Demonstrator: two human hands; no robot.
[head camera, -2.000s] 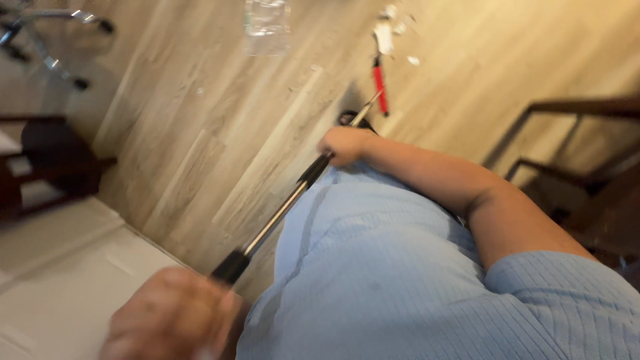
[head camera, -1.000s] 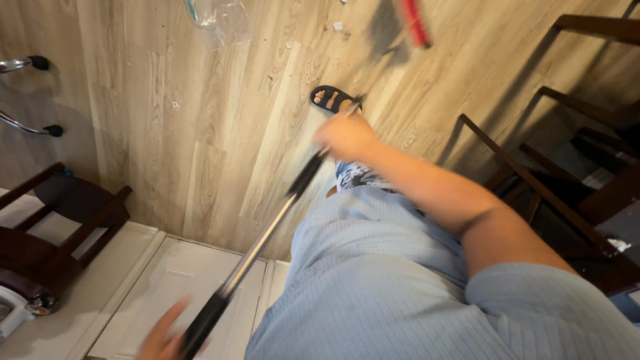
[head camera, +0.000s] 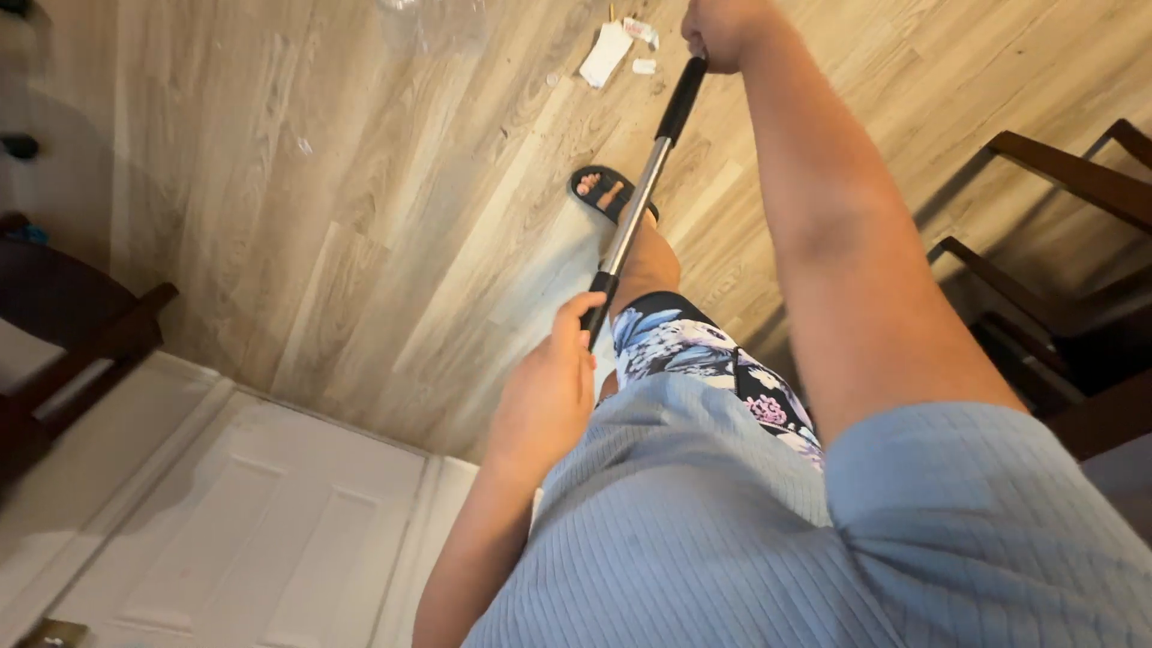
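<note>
A metal pole (head camera: 632, 207) with black grips slants across the middle of the head view, in front of my body. My left hand (head camera: 549, 387) is closed around its lower black grip (head camera: 599, 304), the fingers partly hidden. At the top edge, my right hand (head camera: 727, 34) grips the pole just beyond the upper black grip (head camera: 680, 103). The pole's far end is out of view. Left of my right hand, a white paper scrap (head camera: 607, 54) and smaller bits of litter (head camera: 643, 32) lie on the wood-look floor.
My foot in a black sandal (head camera: 601, 191) is on the floor beside the pole. Dark wooden chair parts (head camera: 1071, 175) stand at the right, another dark wooden chair (head camera: 67, 297) at the left. A white panelled door (head camera: 261, 522) is at lower left. Clear plastic packaging (head camera: 441, 22) lies at the top.
My right hand has moved up and away from my body, to the top edge. My left hand has come in from the lower left with the pole. The red piece seen earlier is out of view.
</note>
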